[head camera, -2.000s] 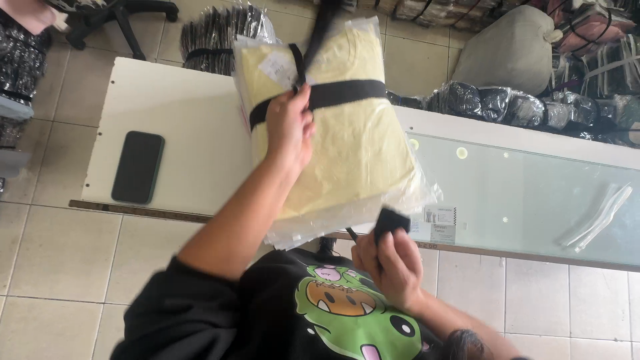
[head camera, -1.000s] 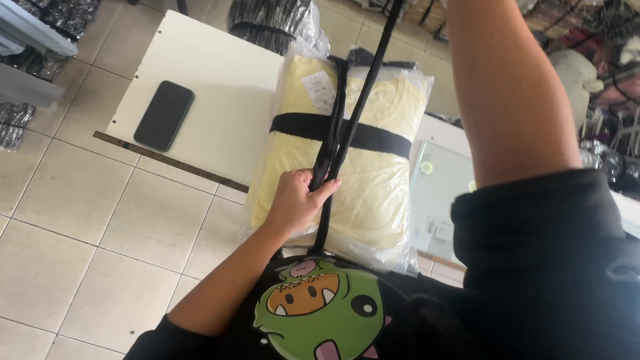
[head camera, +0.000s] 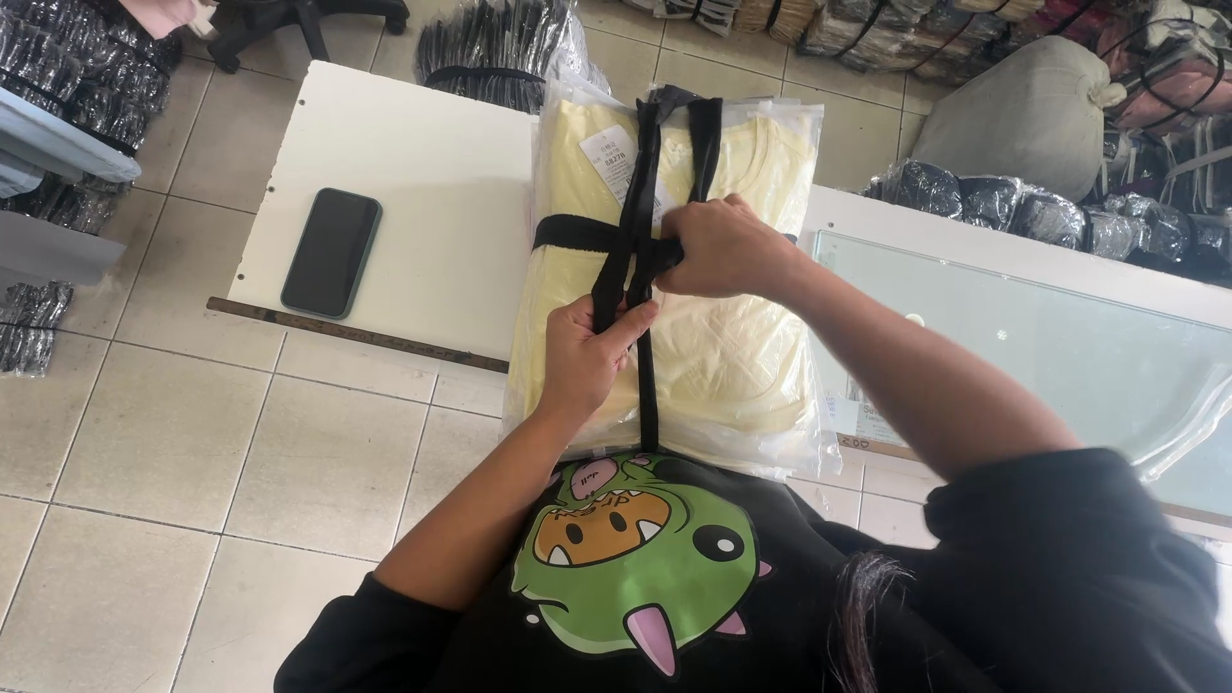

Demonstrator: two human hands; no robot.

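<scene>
A stack of pale yellow garments in clear plastic bags lies on the white table, against the person's front. A black fabric strap crosses it sideways, and another length runs along it from top to bottom. My left hand grips the strap just below the crossing, thumb on top. Just above and to the right, my right hand holds a bunched part of the strap at the crossing, its fingertips partly hidden. A white printed label shows under the plastic at the upper left of the stack.
A dark smartphone lies on the white tabletop at the left. The glass panel covers the table's right part. Strapped bundles of bagged garments and a stuffed grey sack stand beyond the table. A chair base is at the upper left.
My right arm, stretched far up pulling a long strap one second ago, has come down to the stack beside my left hand. The upright strap now lies doubled over the stack's top.
</scene>
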